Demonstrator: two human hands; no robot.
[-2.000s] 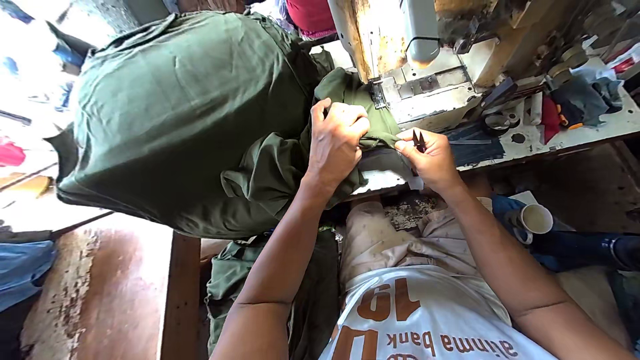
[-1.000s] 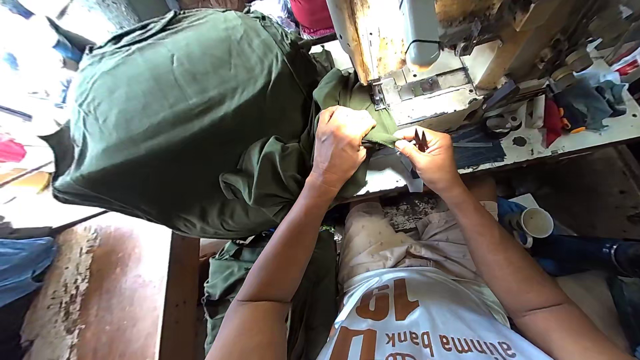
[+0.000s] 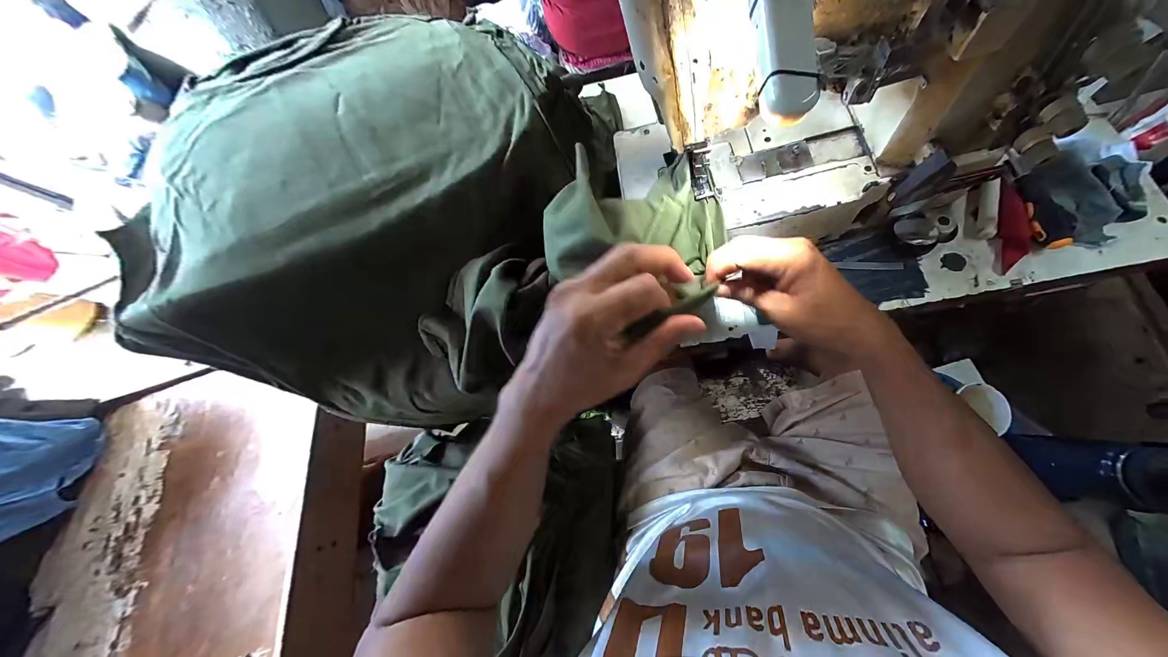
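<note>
Green fabric (image 3: 652,219) runs from under the presser foot (image 3: 701,173) of a sewing machine (image 3: 787,55) toward me. My left hand (image 3: 611,319) pinches the fabric's near edge between thumb and fingers. Close beside it on the right, my right hand (image 3: 789,283) holds the same edge with its fingertips. Whether a tool is inside my right hand is hidden. A large green cloth bundle (image 3: 347,201) bulges left of the machine, its folds reaching close to my left hand.
Small spools (image 3: 915,230), a red scrap (image 3: 1013,226) and grey cloth scraps (image 3: 1077,196) lie on the table at right. A cup (image 3: 985,407) stands below the table's edge. More dark green cloth (image 3: 420,484) hangs by my left forearm, near a wooden board (image 3: 219,493).
My left hand has come off the fabric near the presser foot and moved toward me, to the edge by my right hand. The small dark snips seen in my right hand no longer show.
</note>
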